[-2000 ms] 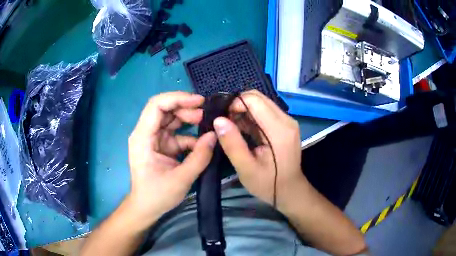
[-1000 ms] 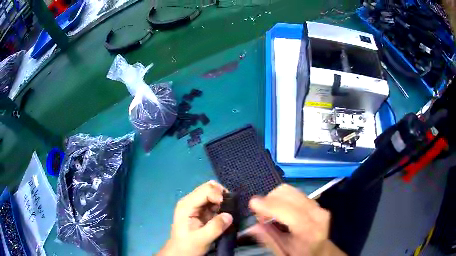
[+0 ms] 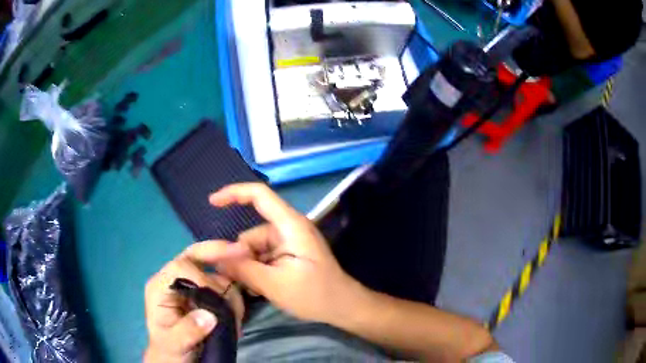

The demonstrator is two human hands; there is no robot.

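My left hand (image 3: 170, 305) holds the end of a black headband (image 3: 218, 330), low in the picture near its bottom edge. The headband's narrow tip points up and left. My right hand (image 3: 283, 259) is just right of it and touches or overlaps the left fingers, with its index finger stretched out over the black tray (image 3: 191, 166). Whether the right fingers pinch a small part or the thin cable is hidden by blur.
The screw feeder (image 3: 347, 42) stands in a blue tray (image 3: 312, 169). A black electric screwdriver (image 3: 439, 92) hangs at right near a red object (image 3: 520, 106). Small black pieces (image 3: 131, 138), a knotted bag (image 3: 74, 142) and a large parts bag (image 3: 42, 283) lie left.
The view has swung right, so bench things sit further left. My right hand has moved from beside the headband end to against my left fingers. The headband end now tilts left.
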